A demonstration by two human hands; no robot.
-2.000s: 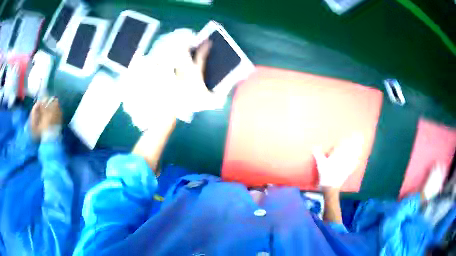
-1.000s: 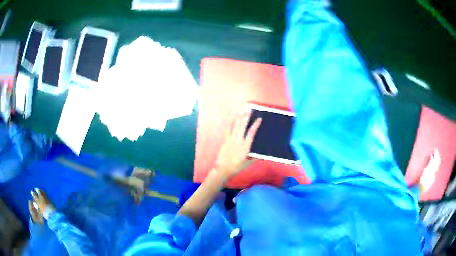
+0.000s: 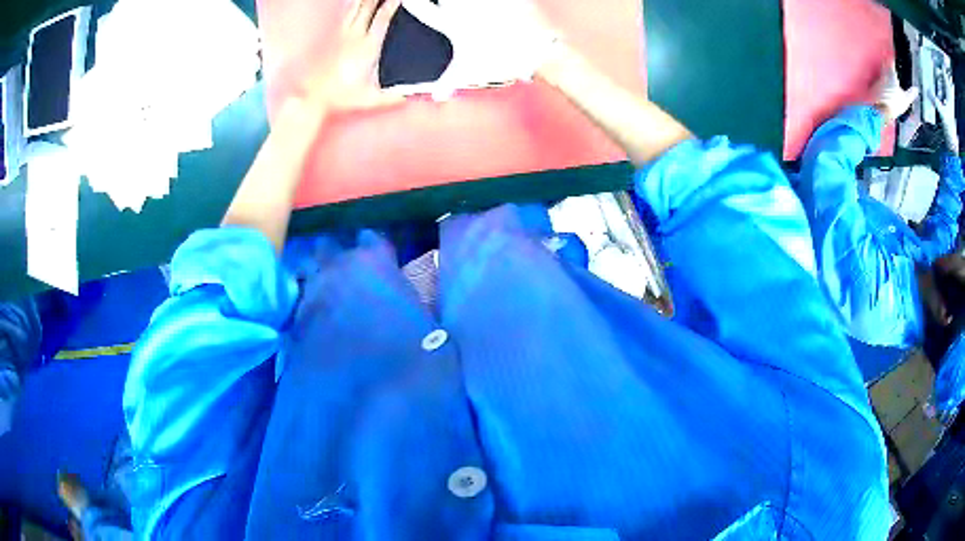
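A white-framed dark-screened device [image 3: 415,51] lies on the red-pink mat [image 3: 455,153] at the top edge of the view. My bare left hand [image 3: 341,55] holds its left end, with the thumb along the near edge and the fingers reaching up its side. My right hand [image 3: 497,40], in a white glove, lies over the right part of the device and hides it. The glove is overexposed, so its finger shape and any film under it cannot be told.
A pile of bright white sheets [image 3: 148,106] lies left of the mat, with a white sheet [image 3: 51,217] below it. White-framed devices [image 3: 53,69] lie at the far left. A carton with white material [image 3: 603,248] is below the bench edge. Another person [image 3: 873,243] works at a second mat [image 3: 836,69] on the right.
The right arm, reaching far across the bench a second ago, is back, and the gloved hand is over the device. The view has tipped down toward my smock.
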